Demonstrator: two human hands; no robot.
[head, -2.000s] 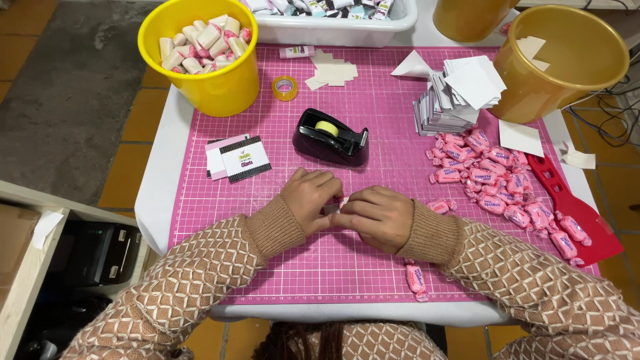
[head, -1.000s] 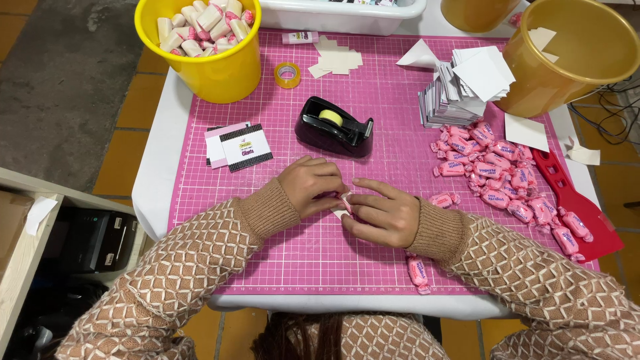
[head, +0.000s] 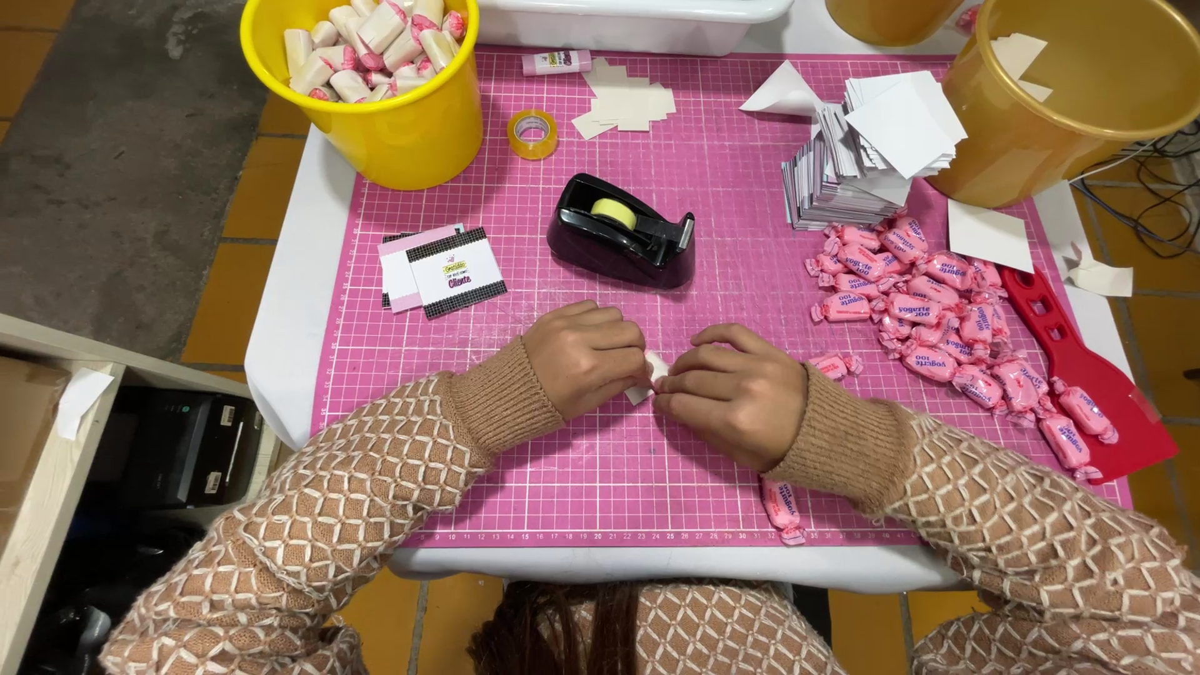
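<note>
Between my two hands, over the middle of the pink cutting mat (head: 562,487), is a small candy partly wrapped in cream paper (head: 653,367). My left hand (head: 589,358) pinches it from the left, and my right hand (head: 731,394) has its fingertips on its right side; the fingers hide most of it. Just behind stands a black tape dispenser (head: 623,234) with a yellow roll. Pink wrapped candies (head: 923,309) lie heaped to the right, one (head: 781,506) apart near the front edge and one (head: 834,364) beside my right wrist. Cream paper strips (head: 630,101) lie at the back.
A yellow bucket (head: 403,141) of paper-wrapped candies stands back left, near a tape roll (head: 532,134) and printed cards (head: 457,272). At right are stacked cards (head: 844,183), a gold bucket (head: 1022,150) and a red plastic scoop (head: 1116,412). A white tray (head: 628,23) stands behind.
My hands stay together over the mat's middle. The fingers of my right hand, more spread one second ago, have drawn in around the candy and paper.
</note>
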